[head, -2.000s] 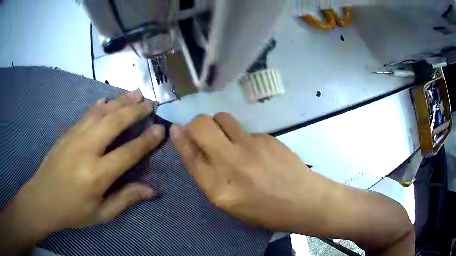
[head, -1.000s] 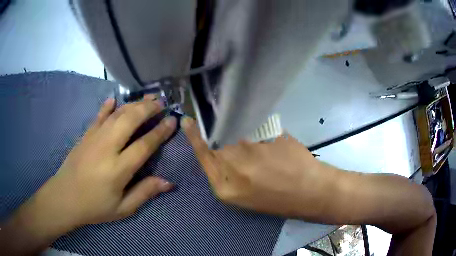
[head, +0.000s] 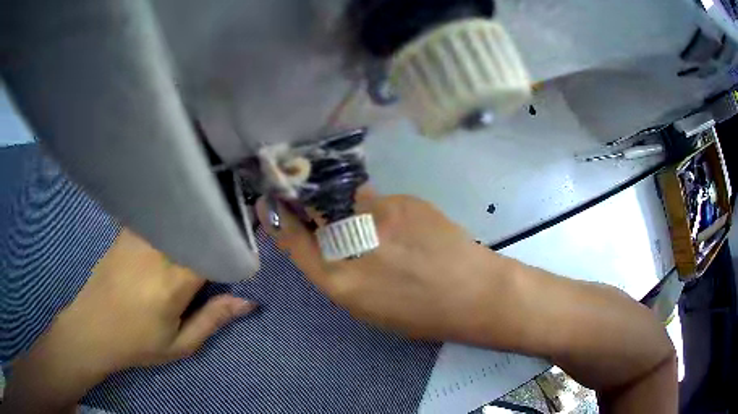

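The finely striped fabric panel (head: 267, 356) lies on the sewing table under both hands and spreads to the left edge. My left hand (head: 129, 307) rests on it, thumb apart; its other fingers are hidden behind the sewing machine head (head: 105, 113). My right hand (head: 405, 275) is beside the ribbed tension knob (head: 348, 237), partly covered by it; its fingertips are mostly hidden, so their grip cannot be seen. The needle and presser foot are hidden behind the head.
A larger cream ribbed knob (head: 461, 73) is close at the top. A thin metal tool (head: 639, 151) lies on the table at the right. A wooden tray of small metal parts (head: 686, 257) is at the right table end.
The view has moved closer over the machine head, which now covers my left fingers. The larger ribbed knob has come into full view. Both hands remain at the fabric.
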